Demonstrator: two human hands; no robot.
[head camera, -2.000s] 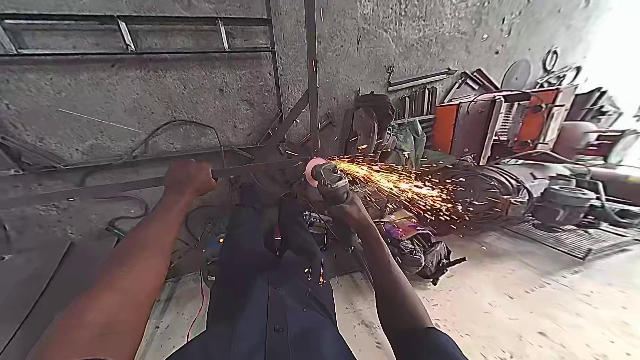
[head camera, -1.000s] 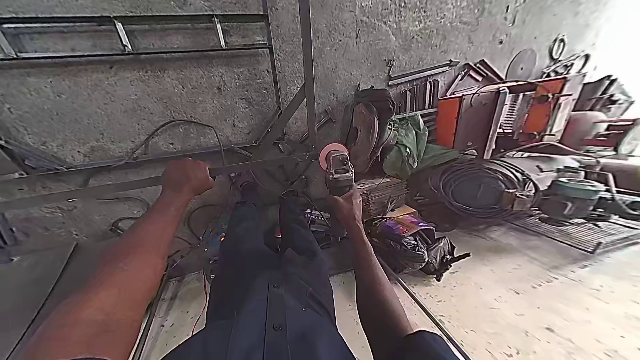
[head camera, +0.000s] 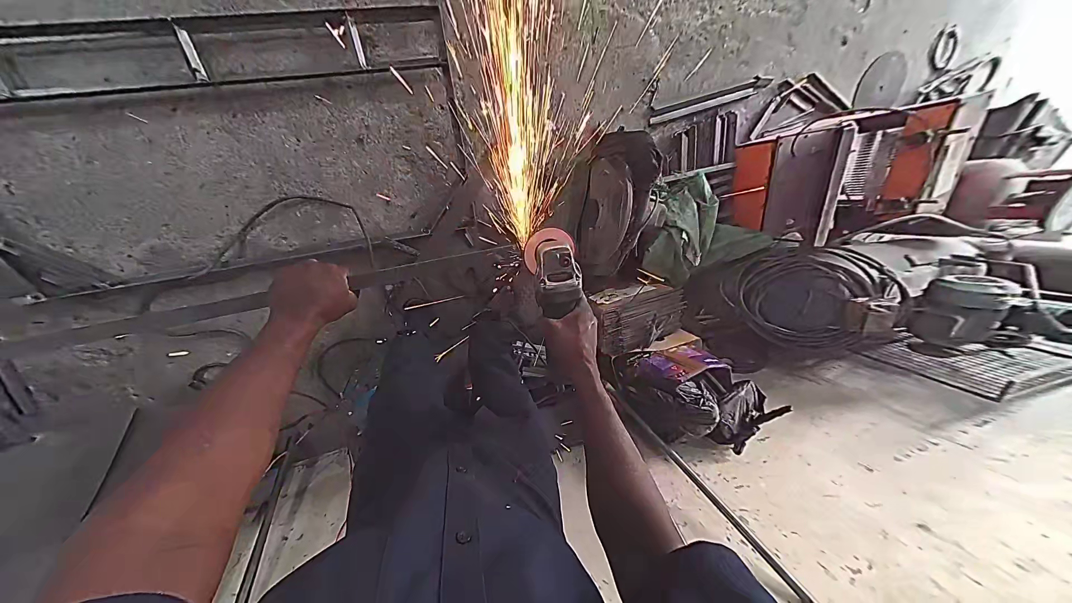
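Note:
My left hand (head camera: 310, 293) is closed around a long flat metal bar (head camera: 419, 270), which runs from the left edge toward the middle. An angle grinder (head camera: 557, 272) with a reddish disc (head camera: 546, 240) is gripped in my right hand (head camera: 574, 339). The disc touches or nearly touches the right end of the bar, and bright sparks (head camera: 515, 109) shoot upward from there. The exact contact point is hidden by glare.
A metal frame (head camera: 197, 54) leans on the concrete wall. To the right lie a green cloth (head camera: 682, 218), black plastic bags (head camera: 687, 402), a coiled hose (head camera: 804, 293), orange-panelled equipment (head camera: 754, 184) and an electric motor (head camera: 963, 306) near a metal grate (head camera: 930, 368).
Sparks flew to the right two seconds ago and were absent one second ago; now they fly upward. The grinder has moved slightly left to the bar's end. My left hand keeps its hold.

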